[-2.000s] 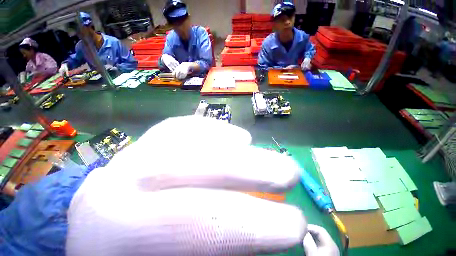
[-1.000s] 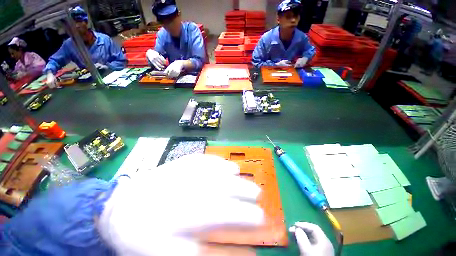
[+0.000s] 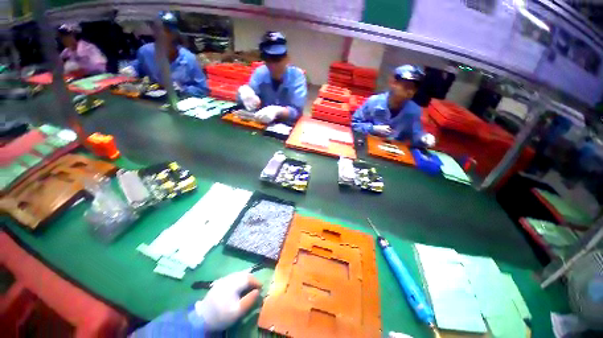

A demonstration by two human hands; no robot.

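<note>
My left hand (image 3: 228, 302), in a white glove, is low on the green mat, left of the orange fixture (image 3: 278, 297). Its fingers are bent over a dark, slim pen-like thing (image 3: 201, 284) that shows on both sides of the hand; whether they grip it is hidden. Only a white sliver of my right hand (image 3: 400, 335) shows at the bottom edge. The fixture has cut-out slots and no board on it. The black screw tray (image 3: 261, 226), full of tiny silver pieces, lies at its upper left. The blue screwdriver (image 3: 403, 280) lies right of the fixture.
Pale sheets lie left of the tray (image 3: 201, 228) and at the right (image 3: 449, 290). Boards with heatsinks stand beyond (image 3: 287, 173), (image 3: 362, 177) and at left (image 3: 168, 181), beside a clear bag (image 3: 109, 211). A red tray (image 3: 56, 290) is lower left. Workers sit across the bench.
The view has tilted and shifted. My left hand has drawn back from over the fixture to the mat at its left, uncovering the fixture and tray. My right hand has nearly left the picture.
</note>
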